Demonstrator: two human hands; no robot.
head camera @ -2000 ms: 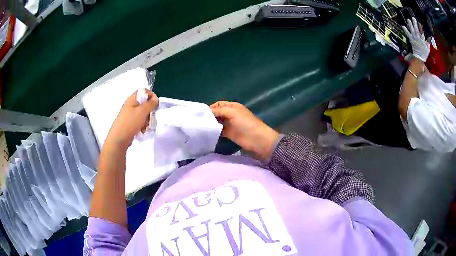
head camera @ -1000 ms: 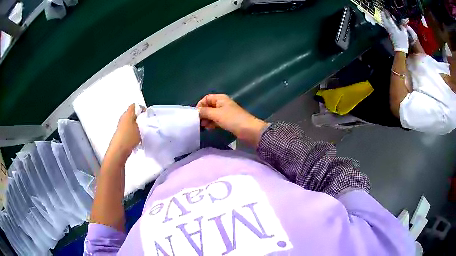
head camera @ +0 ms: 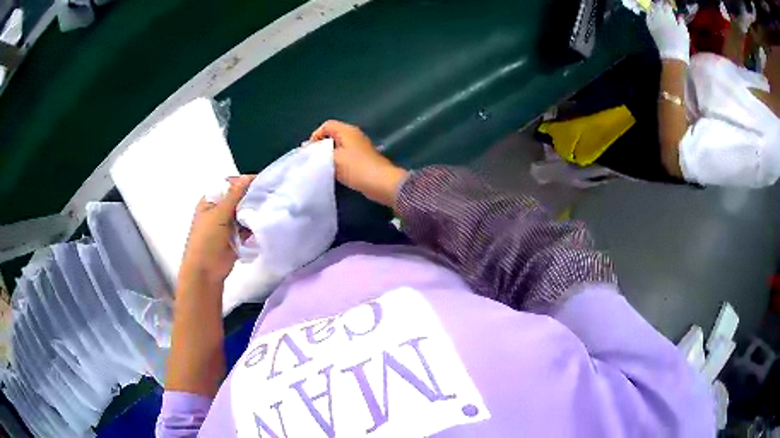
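Note:
A white protective bag (head camera: 295, 201) is held in front of my chest, bulged and slightly twisted. My left hand (head camera: 217, 224) grips its left end, with fingertips showing at an opening there. My right hand (head camera: 352, 161) pinches its upper right corner. Whether a device is inside cannot be told. The stack of empty bags (head camera: 175, 162) lies flat behind and left of the held bag, with a bit of clear plastic at its far corner. Bagged units (head camera: 73, 321) stand side by side in a leaning row at the left.
A pale rail (head camera: 218, 73) curves across the dark green bench (head camera: 410, 77). A dark device (head camera: 584, 27) stands at the upper right. A person in white with gloved hands (head camera: 669, 34) is at the right, near a yellow cloth (head camera: 588, 135). A blue tote (head camera: 141, 421) shows below the row.
The held bag has gone from flat to bulged and tilted, its right corner raised. My right hand has moved up and left. The view has shifted, so the far devices sit nearer the top edge.

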